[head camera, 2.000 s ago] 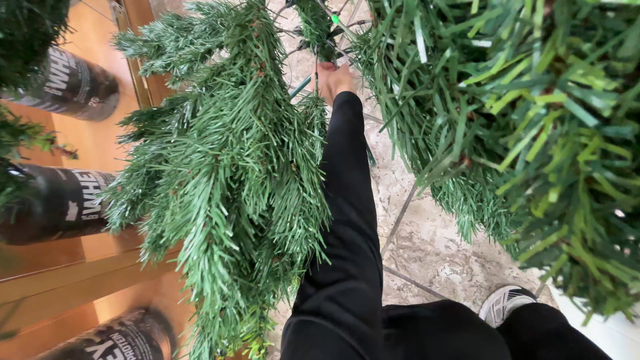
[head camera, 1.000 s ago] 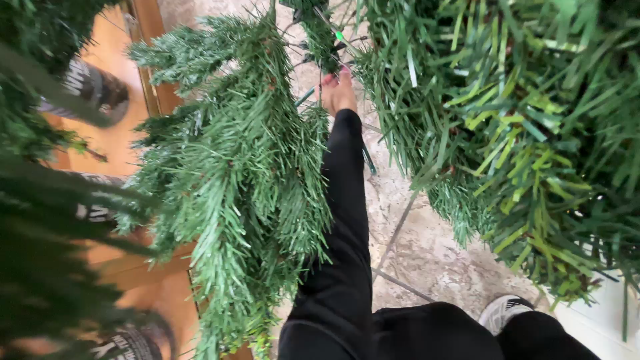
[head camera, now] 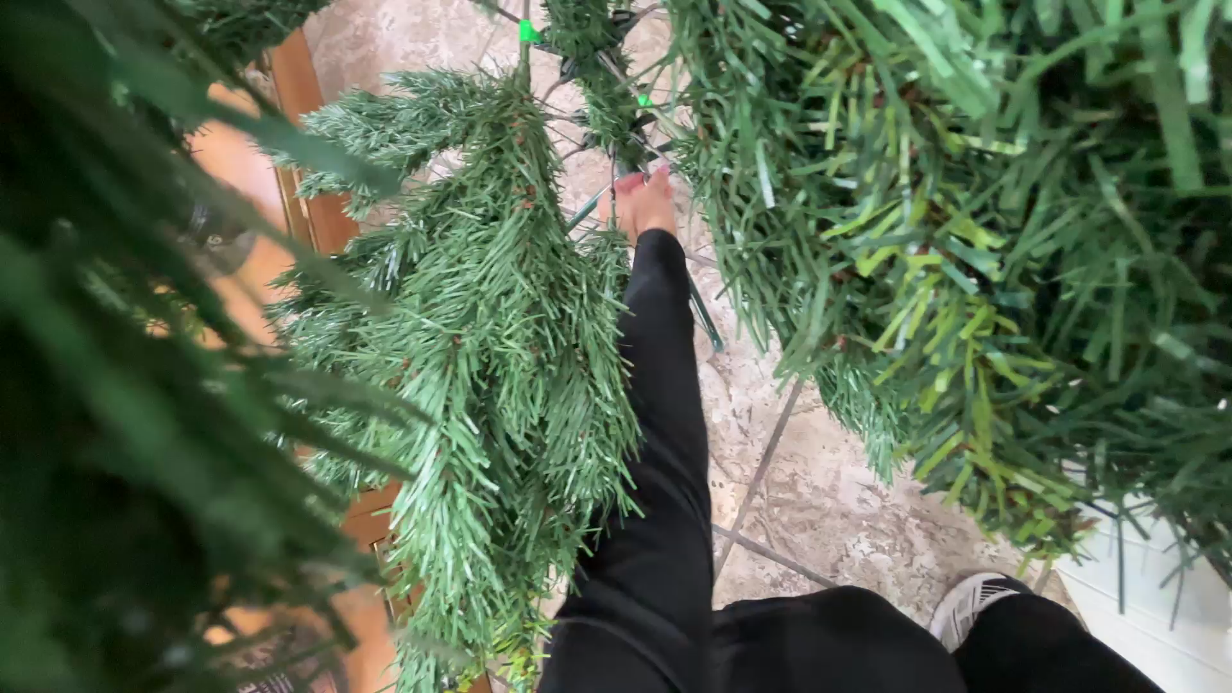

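Observation:
My left hand [head camera: 640, 204], at the end of a black sleeve, reaches low in among the branches of an artificial Christmas tree [head camera: 481, 318]. It is at the foot of the tree's middle pole, beside dark green metal legs [head camera: 707, 318] of the stand. Its fingertips are partly hidden by thin branch wires, so whether they are closed around the pole cannot be told. Bright green clips or tags [head camera: 528, 31] show on the branch stems above the hand. My right hand is out of view.
Dense branches [head camera: 924, 231] hang at the right, and blurred ones [head camera: 125, 404] fill the near left. Behind these stands a wooden shelf unit [head camera: 294, 125] with dark tubs. Below are the stone-look tile floor [head camera: 828, 481] and a shoe [head camera: 972, 606].
Blurred branches now cover much of the left side, hiding most of the tubs that showed earlier. My left hand remains low beside the pole.

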